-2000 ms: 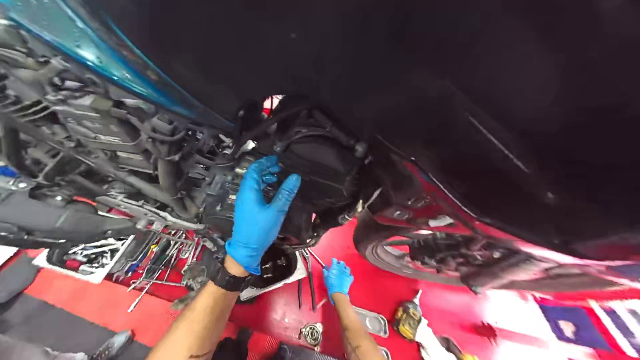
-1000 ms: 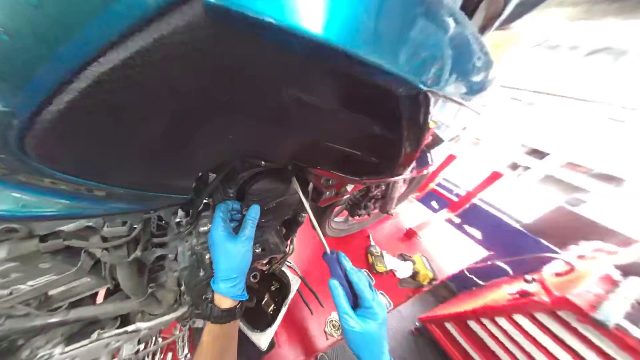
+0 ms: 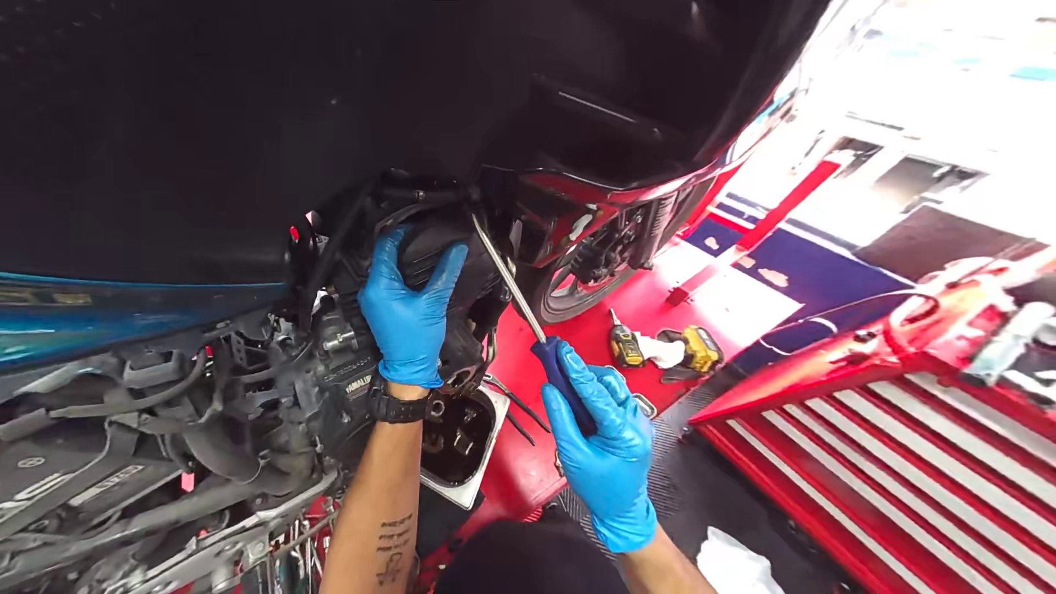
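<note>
My left hand [image 3: 408, 305], in a blue glove, rests with thumb and fingers spread around a black cover [image 3: 433, 247] on a Yamaha engine. My right hand [image 3: 598, 437], also gloved in blue, grips the dark blue handle of a long-shafted screwdriver [image 3: 516, 289]. The shaft runs up and to the left, its far end beside the cover's upper right edge, under the dark body panel [image 3: 247, 132]. Whether the hidden tip touches anything, I cannot tell. Hoses and a metal fitting [image 3: 337, 338] lie left of my left hand.
Below the engine stands a pale pan [image 3: 492, 445] with dark liquid and parts. Yellow-black power tools [image 3: 701, 351] lie on the red platform [image 3: 528, 478] near a wheel [image 3: 577, 289]. A red tool cabinet [image 3: 891, 462] is at the right; exposed engine parts [image 3: 214, 445] fill the lower left.
My right hand was low over the red platform two seconds ago and now holds the screwdriver up at the cover. My left hand stays at the cover. The view has swung right.
</note>
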